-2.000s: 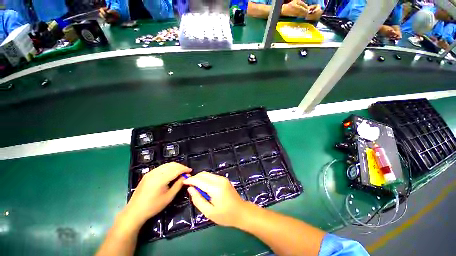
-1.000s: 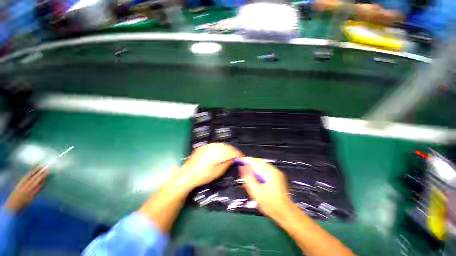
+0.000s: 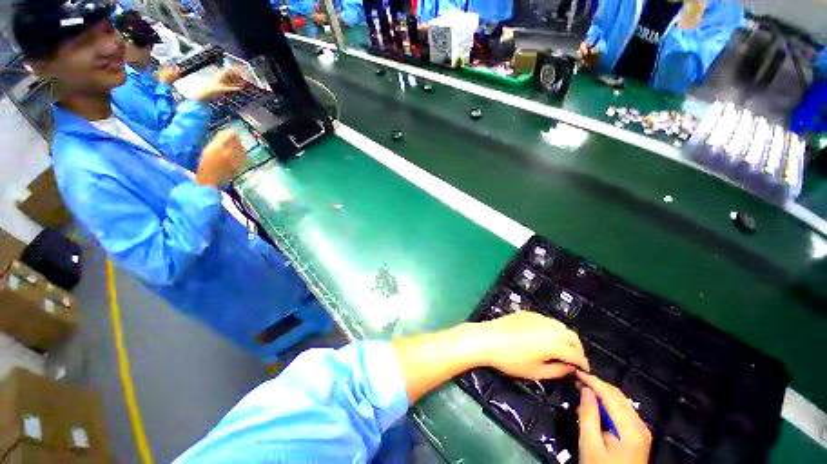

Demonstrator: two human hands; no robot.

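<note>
The black blister tray [image 3: 671, 344] lies on the green bench at the lower right, turned at a slant. A few modules with whitish patches, such as this module [image 3: 567, 301], sit in its pockets near the far left corner. My left hand [image 3: 530, 347] is over the tray, fingers bent and fingertips together. My right hand [image 3: 617, 426] is close against it, cut off by the lower edge, holding the slim blue tool [image 3: 608, 420]. The tool's tip is hidden. Something small and dark may be between the fingertips; I cannot tell what.
The dark green conveyor [image 3: 508, 145] with scattered black parts runs beyond the white strip [image 3: 435, 186]. A person in a blue smock [image 3: 145, 199] stands at left beside a black fixture [image 3: 272, 72]. Cartons [image 3: 41, 399] are on the floor. A white parts tray [image 3: 753, 149] is across the belt.
The view has swung left, so the tray now shows at lower right and the neighbouring worker is in view. Both hands stay together over the tray, with the blue tool still in my right hand.
</note>
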